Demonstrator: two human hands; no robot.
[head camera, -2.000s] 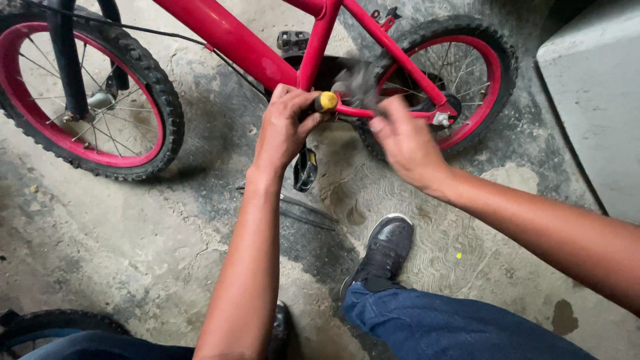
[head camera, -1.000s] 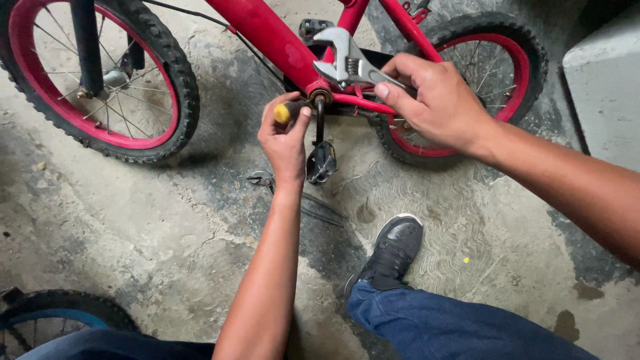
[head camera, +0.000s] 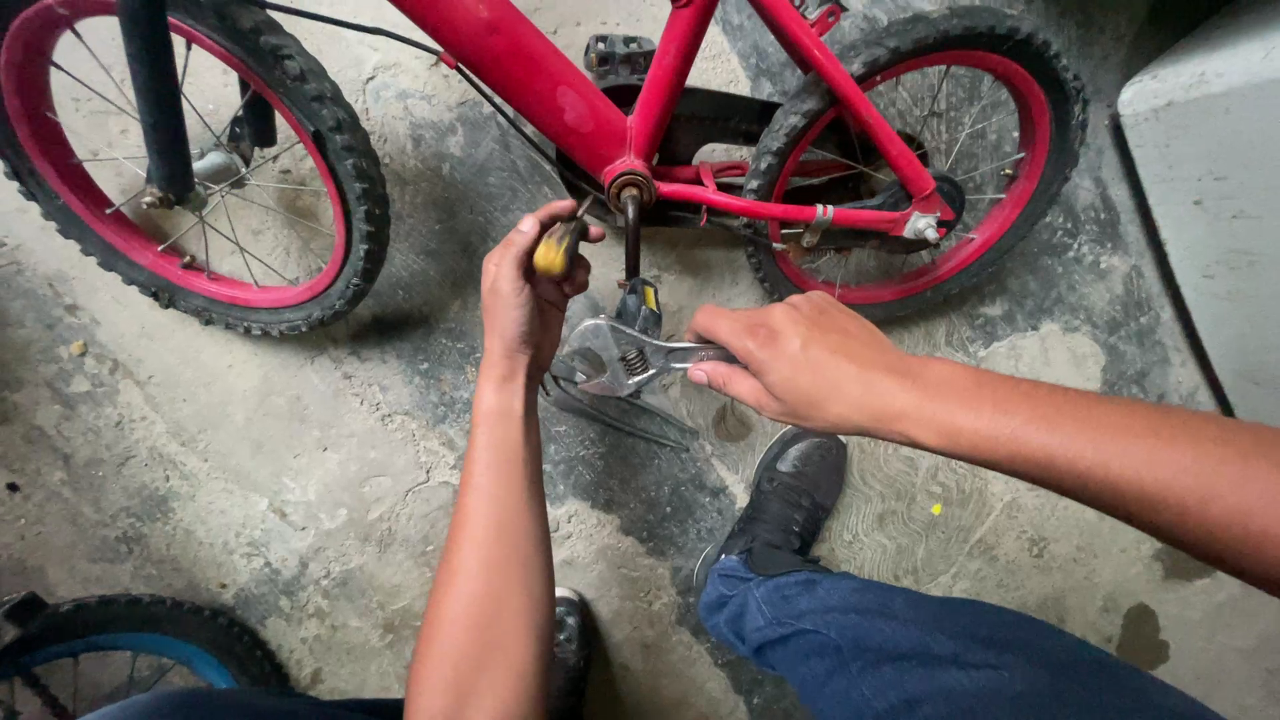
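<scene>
My left hand (head camera: 530, 285) holds a screwdriver with a yellow and black handle (head camera: 558, 248), its thin tip near the bottom bracket (head camera: 630, 186) of a red bicycle frame (head camera: 570, 100); whether the tip touches cannot be told. A dark crank arm (head camera: 631, 240) runs down from the bracket to a black pedal (head camera: 640, 305). Gripped by its handle in my right hand (head camera: 800, 360) is a steel adjustable wrench (head camera: 630, 358), its jaws just below that pedal and around nothing. Behind the wrench head, a dark long-handled tool (head camera: 625, 415) lies on the floor, partly hidden.
The bicycle's front wheel (head camera: 370, 210) is at left, its rear wheel (head camera: 1060, 110) at right. A second wheel with a blue rim (head camera: 150, 650) shows at bottom left. My shoe (head camera: 790, 490) rests on the concrete floor below the wrench. A pale block-like object (head camera: 1210, 200) stands at far right.
The adjustable wrench in my right hand has moved down from beside the frame tube to below the pedal. Two seconds ago it was blurred near the chainstay. My left hand still holds the screwdriver.
</scene>
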